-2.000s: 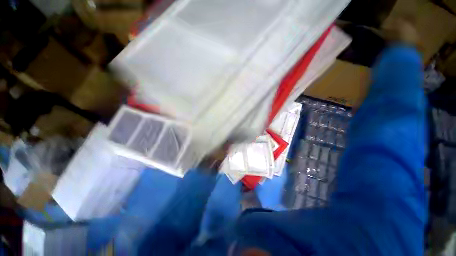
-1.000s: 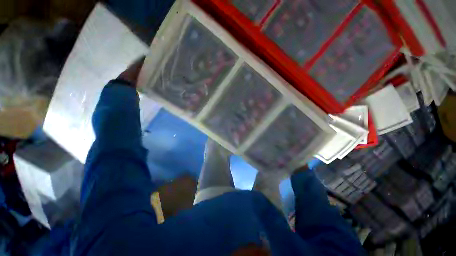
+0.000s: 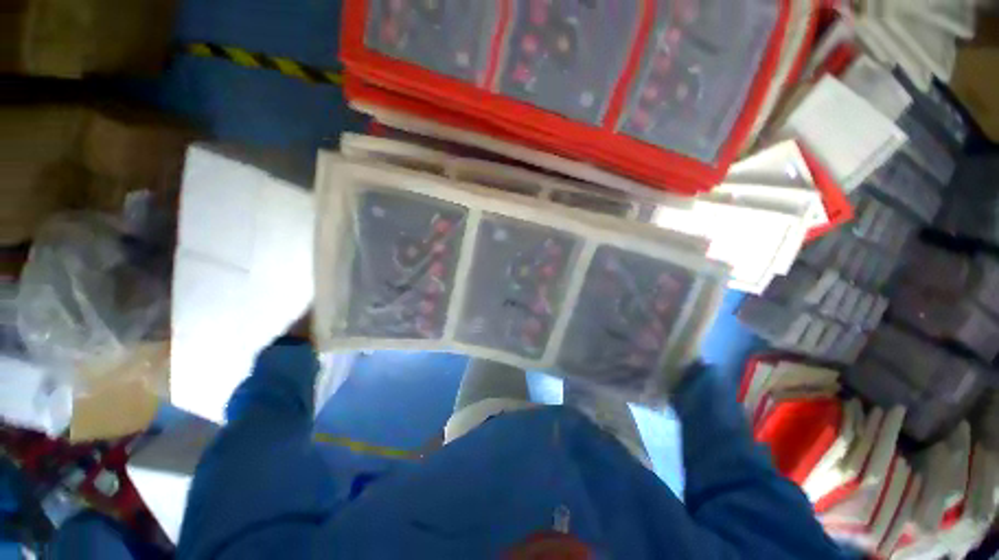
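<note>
A white foam tray (image 3: 466, 273) with three recesses is held level in front of my body. Each recess holds a grey tablet-like item (image 3: 515, 287) under clear film with reddish round print. My left hand (image 3: 296, 335) is at the tray's left end, dark and mostly hidden by sleeve and tray. My right hand (image 3: 681, 383) is at its lower right corner, also dark and small. At least one more white tray edge shows just behind it. Beyond stands a pile topped by a red foam tray (image 3: 498, 93) with similar grey items in three recesses.
A large white foam sheet (image 3: 236, 273) is at the left, beside clear plastic bags (image 3: 93, 284) and brown cartons (image 3: 93, 164). At the right are stacked dark grey packs (image 3: 920, 295), loose white trays (image 3: 849, 131) and upright red and white trays (image 3: 805, 438). A yellow-black line (image 3: 263, 62) crosses the blue floor.
The held white tray has turned from a steep slant to nearly level. The red-topped pile now shows more fully and further left in the view. Upright red and white trays have come into view lower right.
</note>
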